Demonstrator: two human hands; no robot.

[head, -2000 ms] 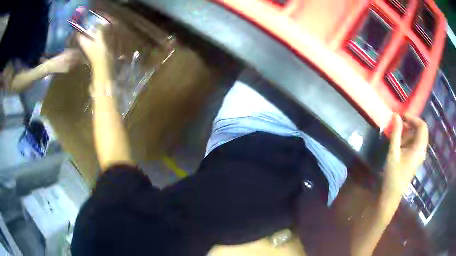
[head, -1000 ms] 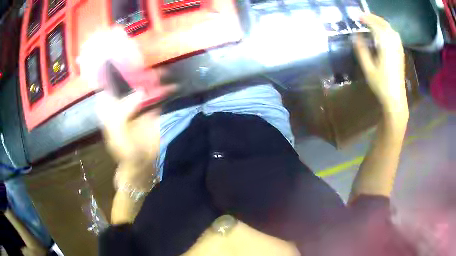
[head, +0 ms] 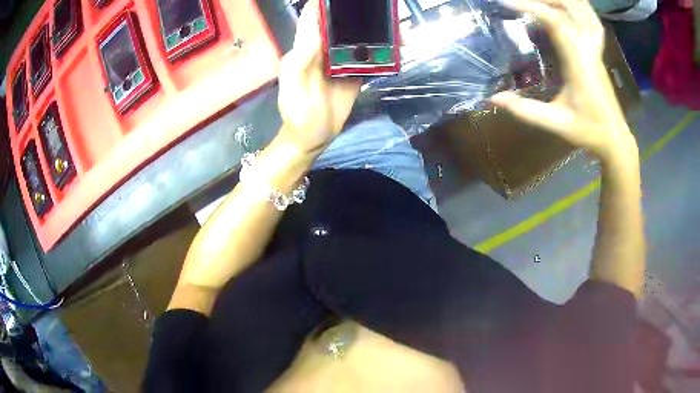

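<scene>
My left hand (head: 318,96) holds a part-assembled phone (head: 361,34) upright at the top centre, cut off by the top edge. The phone has a red frame, a dark screen and a green strip with a dark round centre. My right hand (head: 572,84) is at the upper right, fingers and thumb apart, over clear shiny film or plastic (head: 453,69); I see no part held in it. The orange-red foam tray (head: 180,96) at the left holds several phone units, such as one (head: 125,61) with a green strip.
The dark bench edge (head: 153,176) curves below the foam tray. Brown cardboard boxes stand below it, one at the left (head: 115,284) and one at the right (head: 529,150). A yellow line (head: 537,217) crosses the grey floor. A blue cable lies at the far left.
The view has turned from the box side to the bench. My left hand, blurred over the foam tray a second ago, now holds the phone farther right. My right hand stays spread at the right.
</scene>
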